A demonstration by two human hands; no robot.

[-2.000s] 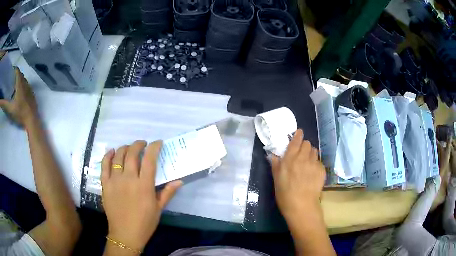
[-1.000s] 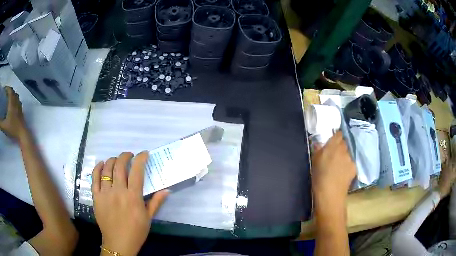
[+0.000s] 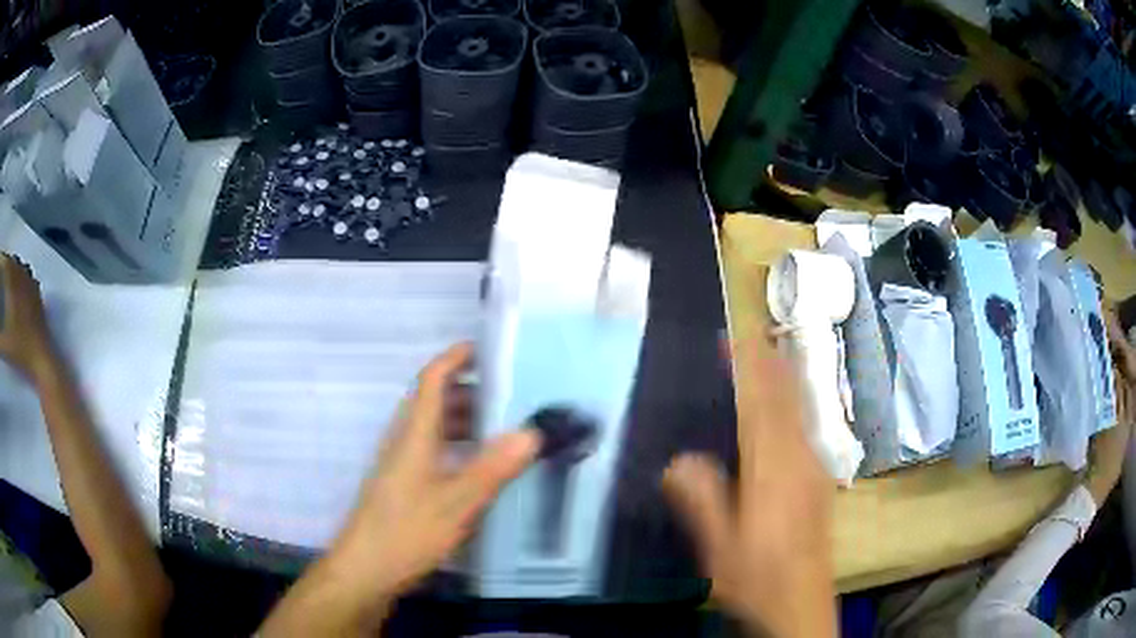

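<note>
My left hand grips a light blue and white mini fan box by its left side. The box stands roughly upright in view, its dark fan picture towards me and its white end flaps open at the top. My right hand is blurred, apart from the box on its right, fingers spread, with nothing seen in it. A white fan in a crumpled milky sleeve lies on the light wooden table, left of the other boxes.
The white foam sheet lies on the dark mat. Small caps are piled behind it, with stacked black housings beyond. Grey boxes stand at back left. Open boxes line the right table. Other people's arms show at both sides.
The box has been turned from lying slanted to upright, showing its fan picture. My right hand has let go of the white fan, now on the right table, and moved back left.
</note>
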